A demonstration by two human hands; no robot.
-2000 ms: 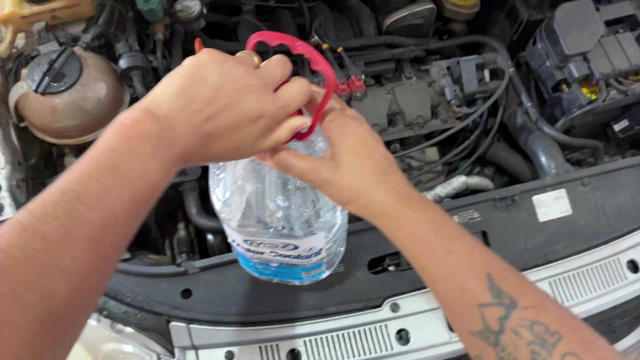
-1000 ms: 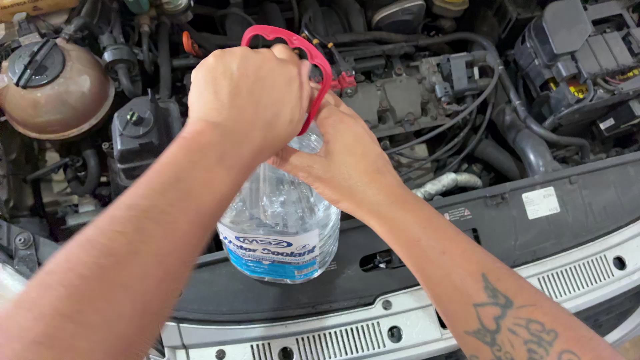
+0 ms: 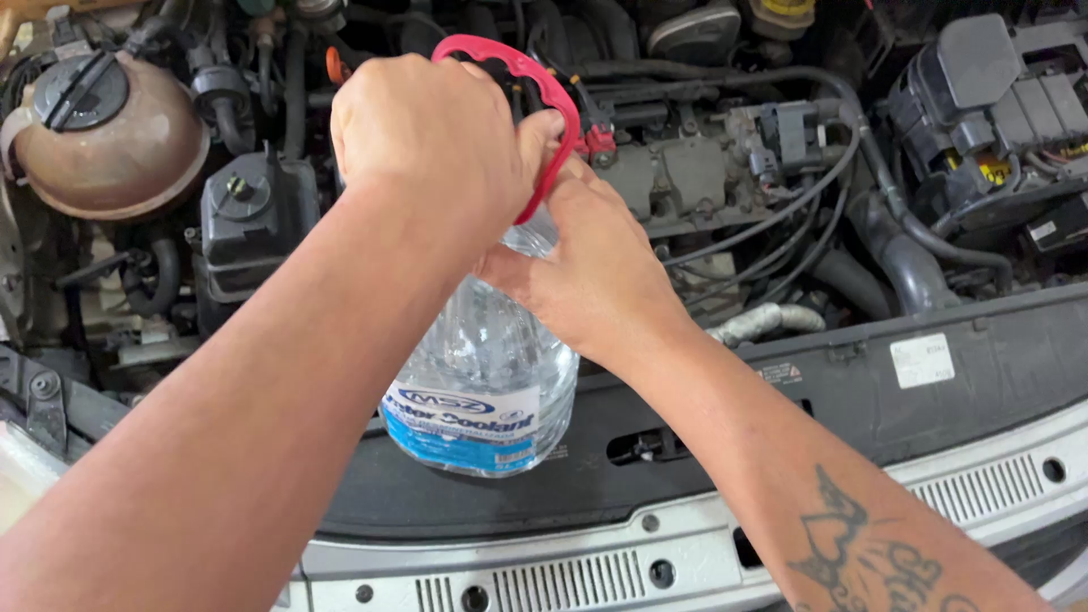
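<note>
A clear plastic bottle of water coolant (image 3: 484, 382) with a blue and white label stands on the black front panel of the engine bay. A red plastic handle (image 3: 561, 93) loops above its neck. My left hand (image 3: 425, 136) is closed over the top of the bottle, inside the loop, with its thumb against the handle; what its fingers grip, probably the cap, is hidden. My right hand (image 3: 595, 263) wraps around the bottle's neck and shoulder from the right side.
A brownish coolant expansion tank (image 3: 110, 161) with a black cap (image 3: 82, 92) sits at the upper left, beside a black reservoir (image 3: 255, 221). Hoses and the engine (image 3: 671, 178) lie behind the bottle. A black fuse box (image 3: 960, 93) stands at right; a silver front crossmember (image 3: 569, 578) runs along the bottom.
My left hand has turned on top of the bottle, its back now facing up and its knuckles forward. The bottle's label has come round more toward the view. My right hand stays at the neck.
</note>
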